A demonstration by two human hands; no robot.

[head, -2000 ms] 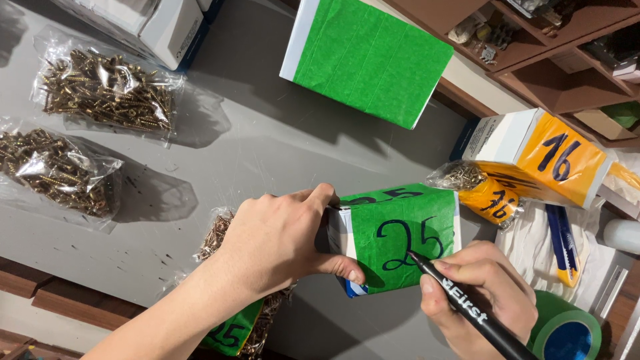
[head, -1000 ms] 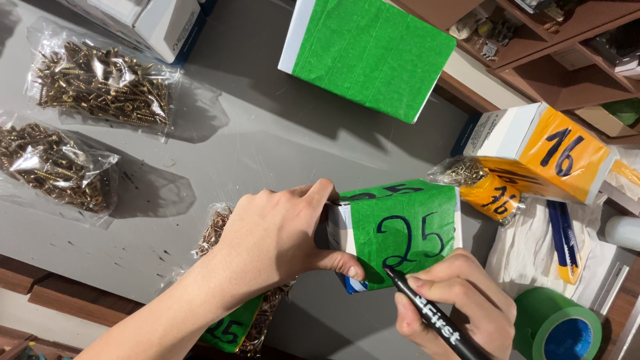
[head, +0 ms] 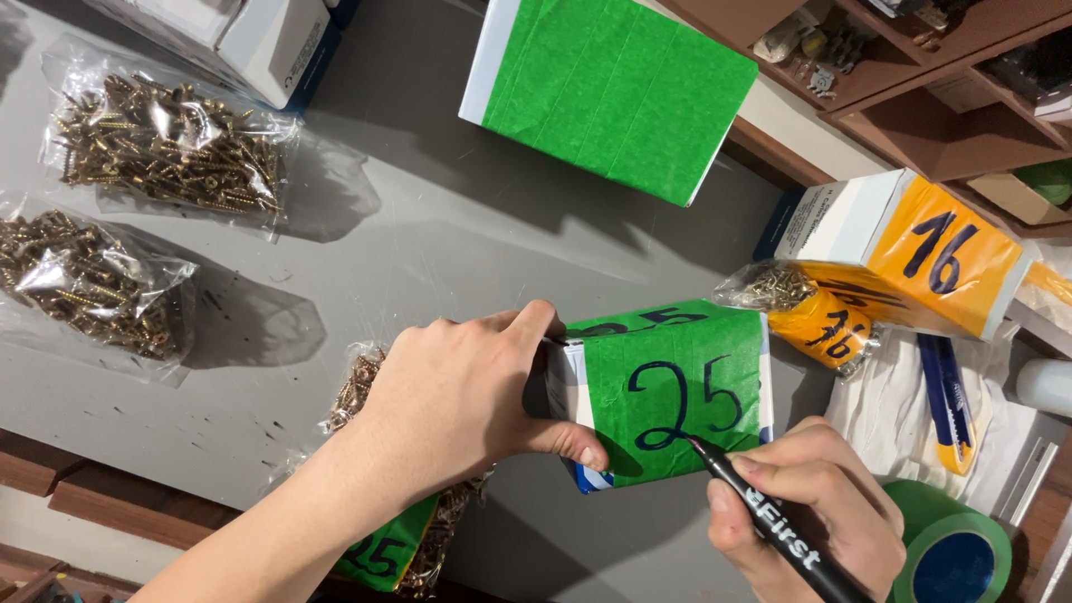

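Observation:
My left hand (head: 469, 398) grips the left end of a small cardboard box (head: 611, 456) covered in green tape, its thumb on the front face and its fingers behind. The front and the upper side both bear a handwritten 25. In my right hand (head: 808, 507) is a black marker pen (head: 775, 523), its tip on the lower part of the 2. Partly hidden under my left forearm lies a bag of screws (head: 356, 385) with a green band (head: 389, 544) marked 25. A larger box with plain green tape (head: 620, 92) stands farther back.
Two clear bags of screws (head: 172, 146) lie on the left, near a white box (head: 268, 42). At right are an orange-taped box (head: 946, 251) and a screw bag (head: 825, 322), both marked 16, a utility knife (head: 945, 394) and a green tape roll (head: 950, 544). Compartment shelves (head: 930, 126) stand behind.
The marker tip has moved over the front of the box, from the left foot of the 2 a second ago rightward along its base. My left hand keeps its hold.

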